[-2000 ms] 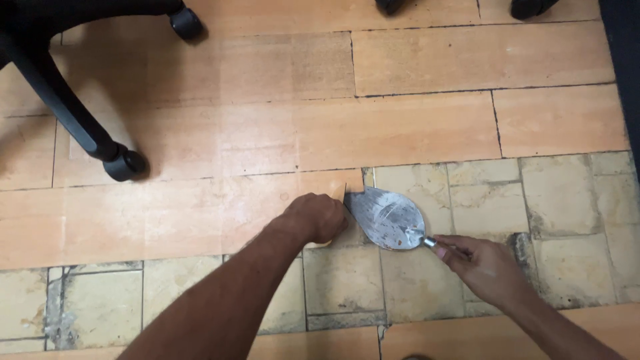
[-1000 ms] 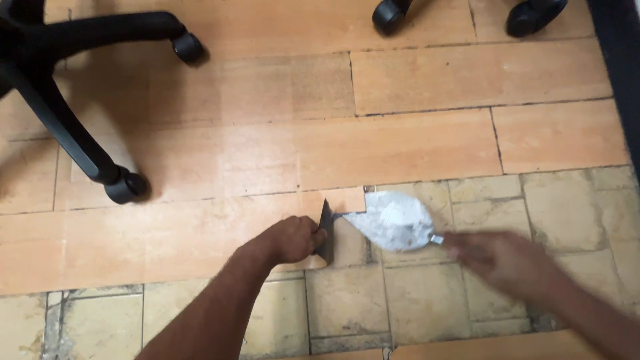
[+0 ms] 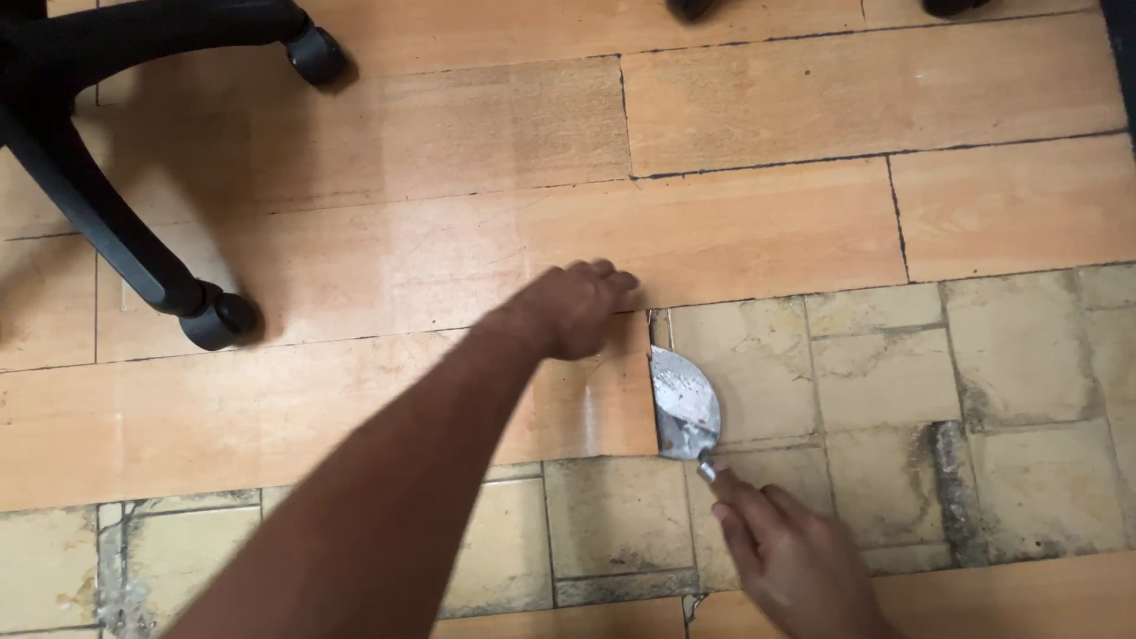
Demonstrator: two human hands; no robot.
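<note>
My right hand [image 3: 790, 550] grips the handle of a metal trowel [image 3: 688, 399] at the lower right of centre. Part of the trowel's blade shows beside the cut end of a wood-look floor plank [image 3: 612, 399]; its left part seems to lie under the plank. The blade rests over old beige tiles [image 3: 745, 382]. My left hand [image 3: 590, 311], slightly blurred, is over the plank near its upper seam, a little left of the plank's end. Its fingers are bent, and whether they hold the plank cannot be told.
A black chair base [image 3: 89, 204] with a caster [image 3: 217, 319] stands at the left, and another caster [image 3: 315, 55] is at the upper left. More casters [image 3: 688, 7] show at the top edge. Wood-look planks [image 3: 754, 222] lie above the stained tile strip.
My left hand has moved from the plank's raised, bent end up to its upper seam. The plank's end now lies flatter, over part of the blade. My right hand and the trowel have shifted down and left.
</note>
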